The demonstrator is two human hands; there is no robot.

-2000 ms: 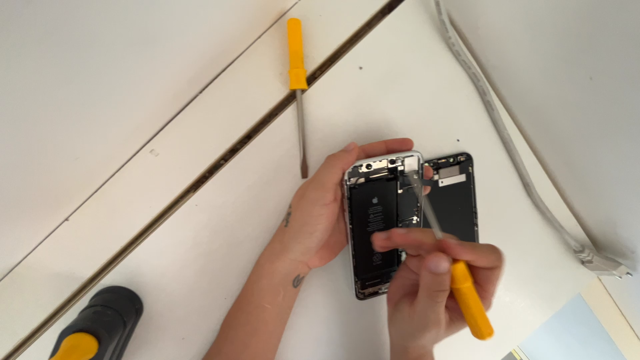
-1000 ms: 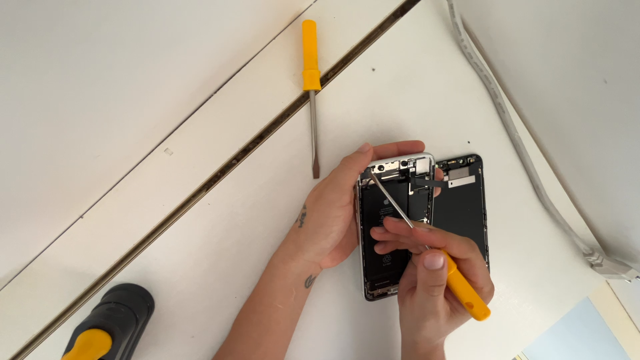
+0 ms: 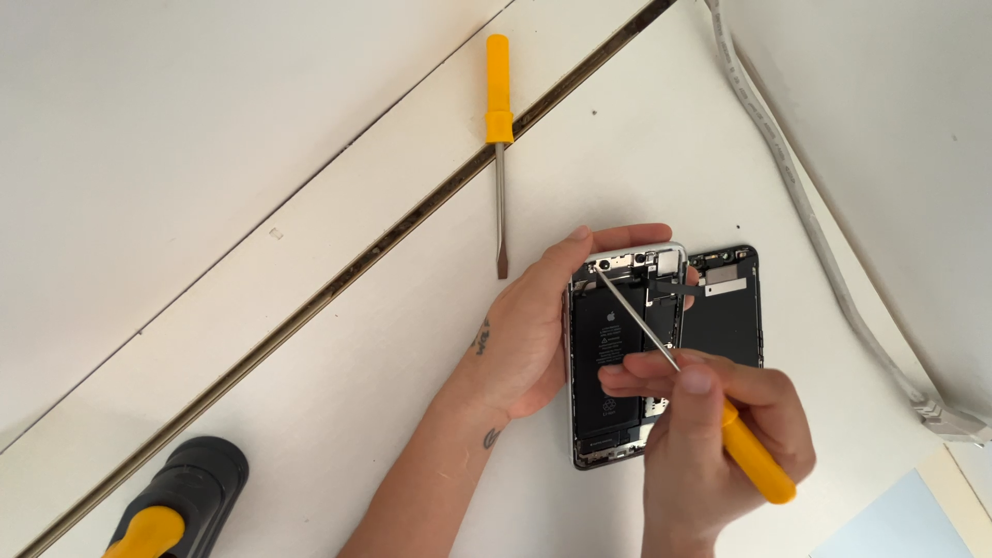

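My left hand [image 3: 535,329] grips an opened smartphone body [image 3: 608,349] around its left side and top, with the black battery and inner parts exposed. In my right hand [image 3: 717,434] is a screwdriver with a yellow handle [image 3: 759,457]; its tip rests at or just above the phone's top left corner. The detached-looking display assembly [image 3: 721,318] lies to the right of the body, joined by a dark flex cable [image 3: 670,288]. A flathead screwdriver with a yellow handle [image 3: 498,85] lies above and left of the hands.
A black and yellow tool [image 3: 186,488], partly cut off, lies at lower left. A grey cable [image 3: 783,163] with a plug runs down the right side. A metal-lined groove [image 3: 418,213] crosses the white surface diagonally. A light blue sheet [image 3: 891,519] shows at lower right.
Between the first frame and the second, the screwdriver tip in my right hand moved from the phone's upper right to its upper left, where it remains. My left hand keeps holding the phone.
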